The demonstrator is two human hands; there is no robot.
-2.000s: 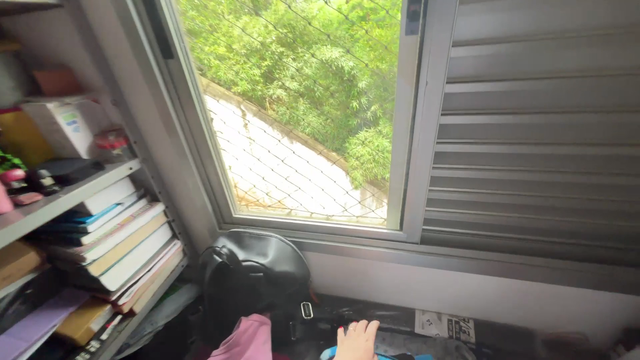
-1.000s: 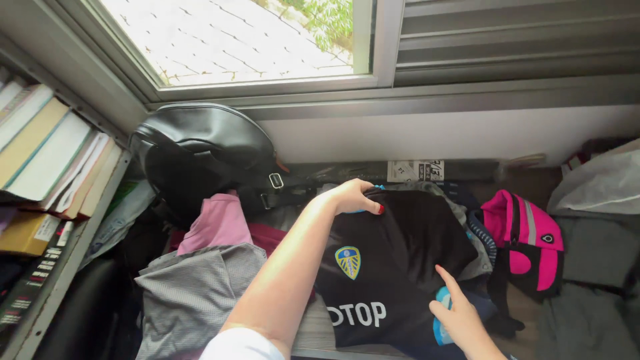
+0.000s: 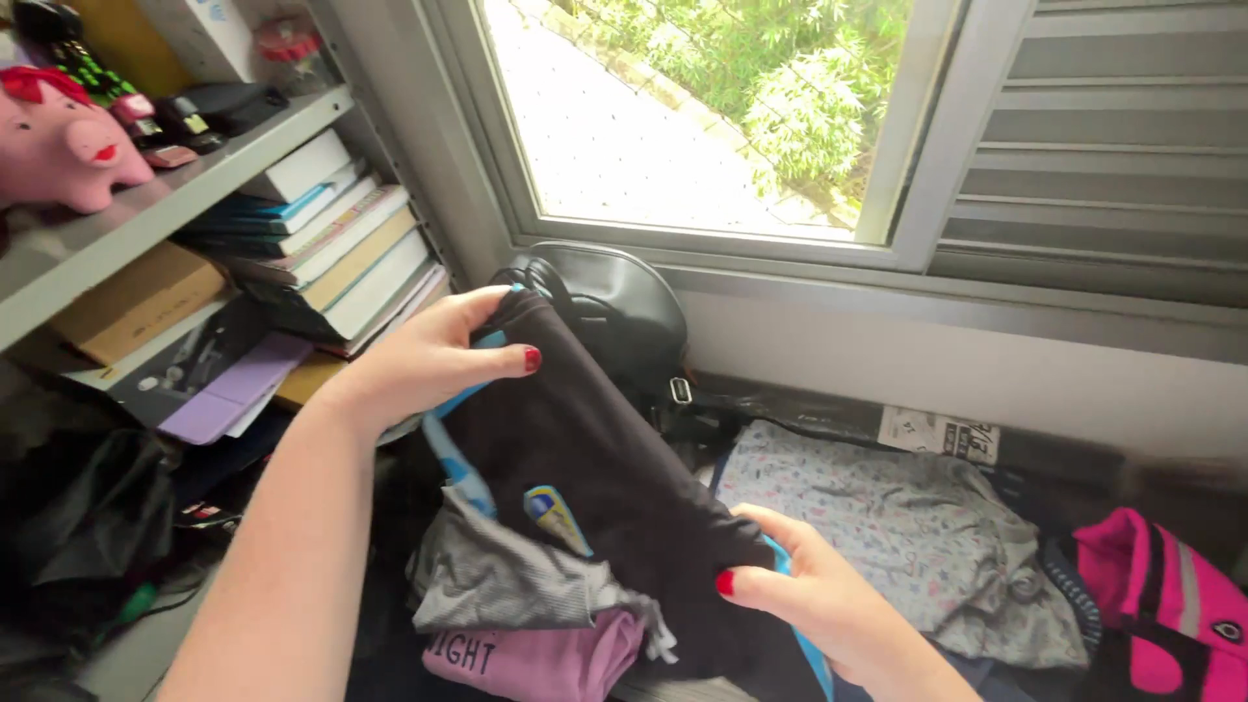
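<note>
A black football shirt (image 3: 614, 458) with blue trim and a crest hangs slantwise between my hands, its lower end reaching the bottom edge of the view. My left hand (image 3: 444, 356) grips its upper left corner, thumb on top. Farther right and lower, my right hand (image 3: 814, 585) pinches the other side of the cloth. Below the shirt lie a grey knitted garment (image 3: 517, 570) and a pink garment (image 3: 546, 658) with lettering. Right of my right hand spreads a pale grey patterned garment (image 3: 887, 536); a bright pink item with a grey stripe (image 3: 1160, 595) lies beyond it.
A black leather backpack (image 3: 624, 312) leans under the window frame (image 3: 721, 244). At the left, a metal shelf (image 3: 185, 195) bears a pink piggy bank (image 3: 68, 146), stacked books (image 3: 341, 258) and a cardboard box (image 3: 146, 302). A printed label (image 3: 936, 434) sits on black plastic along the wall.
The black shirt, lying on the clothes a second ago, is now lifted and stretched slantwise between both hands. The patterned garment that it largely covered shows. The view has shifted.
</note>
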